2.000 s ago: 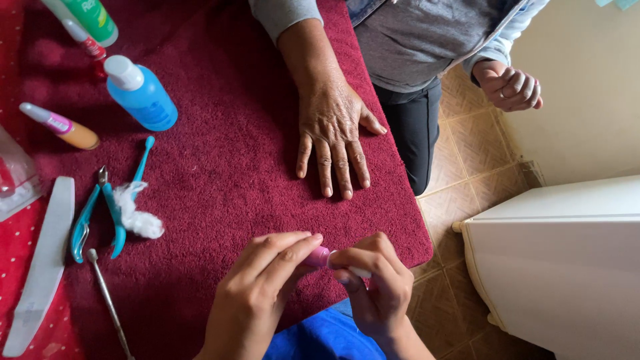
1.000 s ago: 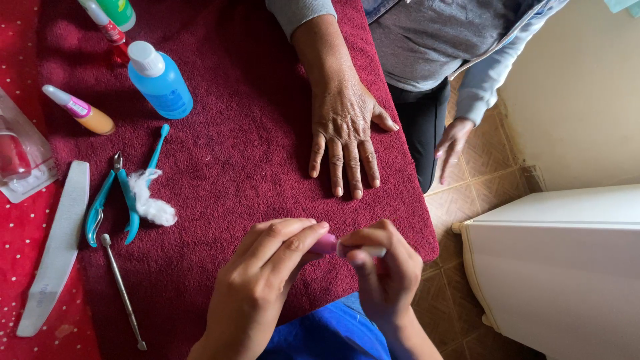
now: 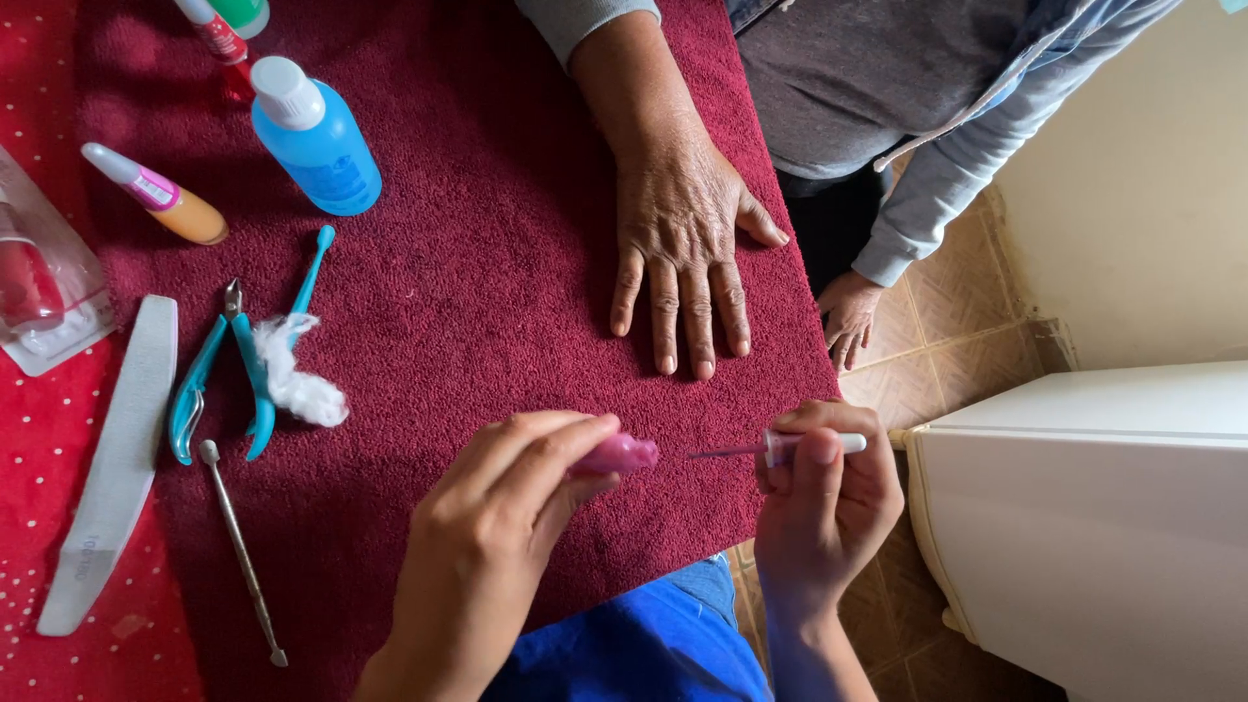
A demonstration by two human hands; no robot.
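At the lower middle of the head view my left hand (image 3: 497,522) grips a pink nail polish bottle (image 3: 619,454), its neck pointing right and uncapped. My right hand (image 3: 829,497) pinches the white-ended cap (image 3: 843,444) of the polish, and the thin applicator brush (image 3: 726,451) points left at the bottle's mouth, with a gap between them. Beyond my hands, another person's hand (image 3: 682,244) lies palm down, fingers spread, on the dark red towel (image 3: 468,292).
To the left are a blue liquid bottle (image 3: 322,146), an orange polish tube (image 3: 161,195), cuticle nippers (image 3: 229,370), a cotton tuft (image 3: 302,380), a nail file (image 3: 117,478) and a metal cuticle tool (image 3: 239,546). A white cabinet (image 3: 1092,517) stands right of the table.
My hands have moved apart, and the cap with its brush is out of the pink bottle. The other person's far hand has lowered beside the table.
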